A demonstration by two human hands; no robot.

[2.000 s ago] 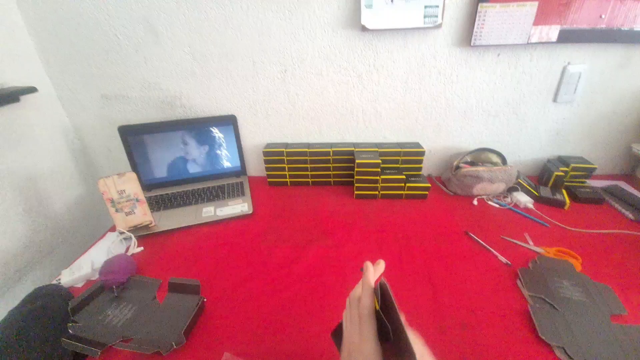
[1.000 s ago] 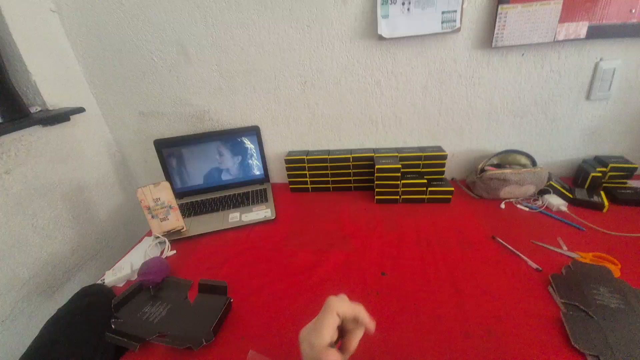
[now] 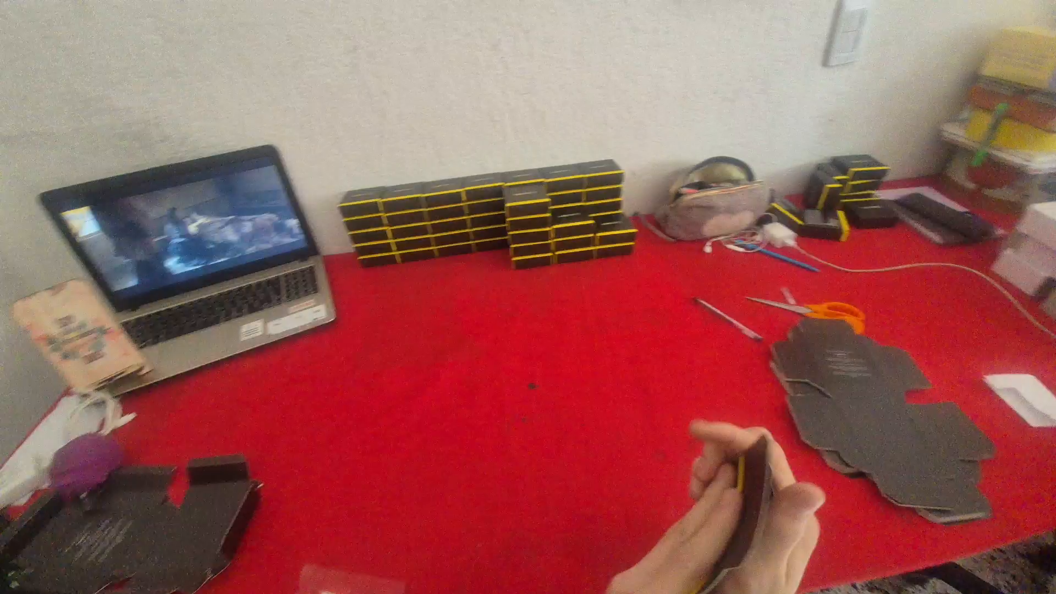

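At the lower right of the head view, my left hand (image 3: 693,528) and my right hand (image 3: 784,528) press from both sides on a small dark cardboard box (image 3: 752,503) with a yellow edge. The box stands on edge between my palms, and its lower part runs out of view. Right of my hands lie flat, die-cut dark cardboard blanks (image 3: 874,412), stacked on the red tablecloth (image 3: 495,462). Another dark cardboard blank (image 3: 124,528), with some flaps raised, lies at the lower left. Stacked black-and-yellow boxes (image 3: 445,219) stand against the wall.
An open laptop (image 3: 223,322) with a phone case (image 3: 78,334) leaning on it stands left. Purple pompom (image 3: 87,464) is at lower left. Orange-handled scissors (image 3: 833,312), a pen (image 3: 726,319), a pouch (image 3: 714,202), a white cable (image 3: 907,266) and more small boxes (image 3: 854,194) are at right.
The view has swung right and down. One second ago only one hand showed low in the middle; now both hands show, with the cardboard box between them.
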